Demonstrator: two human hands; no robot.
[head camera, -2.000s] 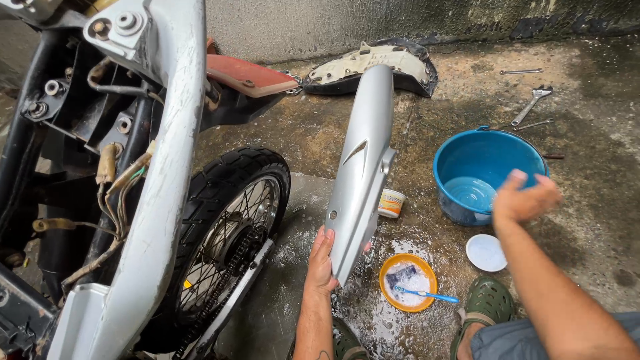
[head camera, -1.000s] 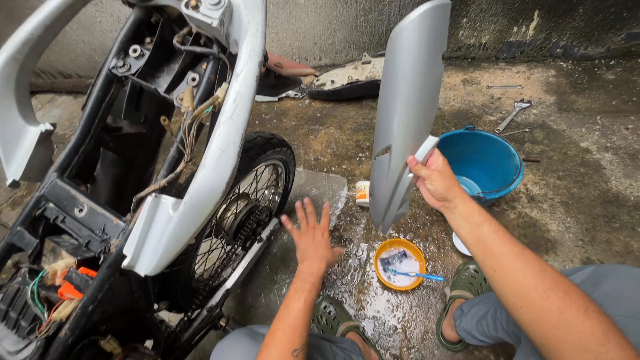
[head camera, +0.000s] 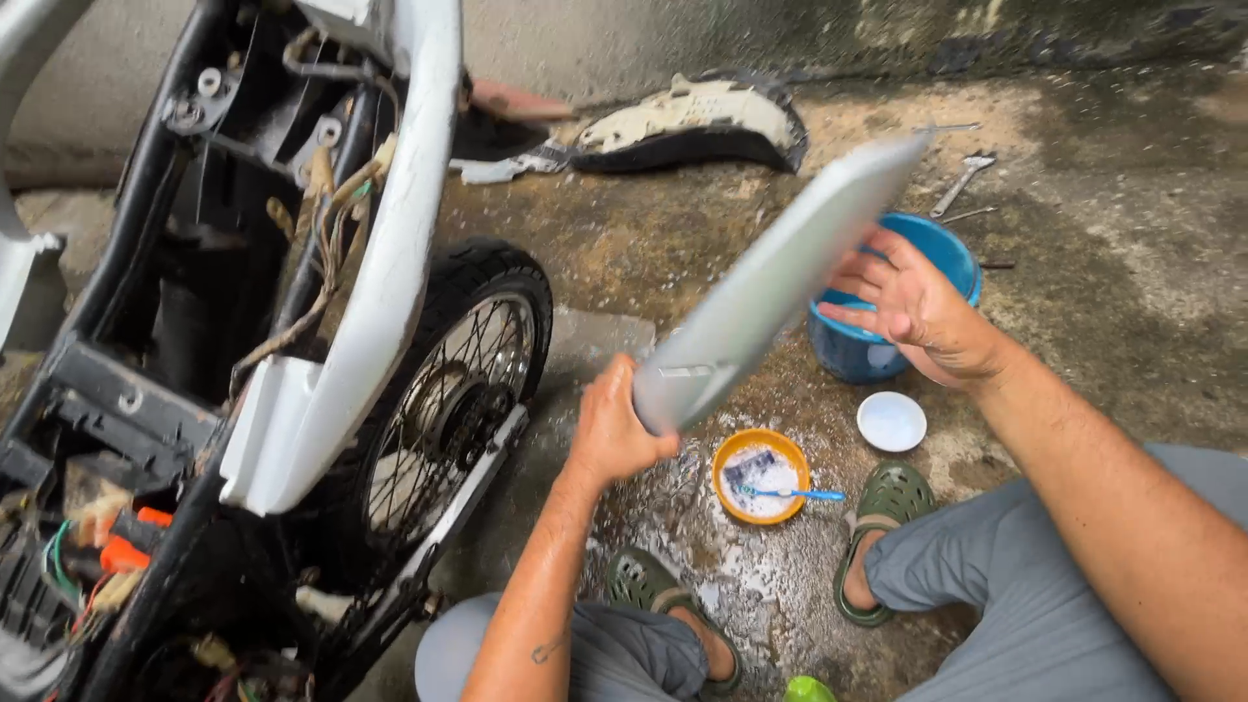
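Note:
A silver motorcycle side panel (head camera: 770, 283), blurred along its length, slants up to the right in front of me. My left hand (head camera: 621, 426) grips its lower end. Fingers spread, my right hand (head camera: 902, 312) is beside the panel's upper right edge, over a blue bucket (head camera: 944, 255); whether a fingertip touches the panel cannot be told. Below the panel, an orange bowl (head camera: 719, 487) of suds holds a dark cloth or sponge and a blue toothbrush (head camera: 799, 494). A small white dish (head camera: 891, 421) stands to the bowl's right.
A partly stripped motorcycle fills the left, with its silver frame cover (head camera: 390, 253), loose wires and rear wheel (head camera: 458, 400). An adjustable wrench (head camera: 963, 185) lies past the bucket. More body panels (head camera: 687, 122) rest by the wall. My clogs (head camera: 892, 497) stand on wet concrete.
My left hand, spread and off the panel one second ago, has taken hold of its lower end. My right hand has let go. The panel has tilted from nearly upright to a slant.

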